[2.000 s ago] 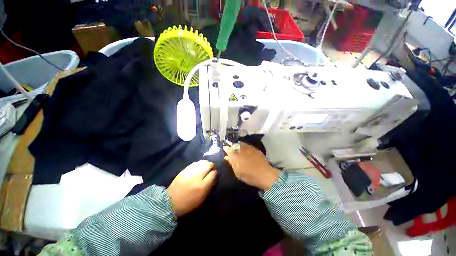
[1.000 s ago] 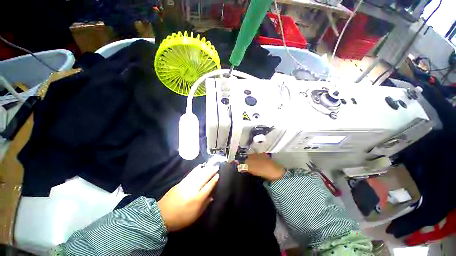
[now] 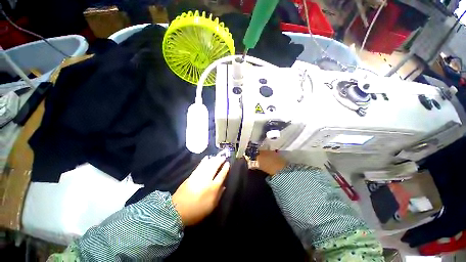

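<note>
Black cloth [image 3: 240, 220] runs from under the needle area of the white sewing machine [image 3: 317, 110] down towards my lap. My left hand [image 3: 202, 190] lies on the cloth just left of and in front of the needle, its fingertips at the presser foot [image 3: 227, 149], guiding the cloth. My right hand [image 3: 266, 162] is partly hidden beneath the machine head, its fingers on the cloth right of the needle. The needle tip is too small and bright to make out.
A white lamp [image 3: 197, 128] and a yellow-green fan [image 3: 198, 48] stand left of the head. A black cloth heap [image 3: 112, 112] covers the left side. Red-handled snips [image 3: 345, 185] and an accessories tray [image 3: 409, 225] lie to the right. Pale blue bins [image 3: 48, 51] are behind.
Since two seconds ago, my left hand has moved forward to the presser foot and flattened. My right hand has gone further under the machine head. The camera view has shifted slightly.
</note>
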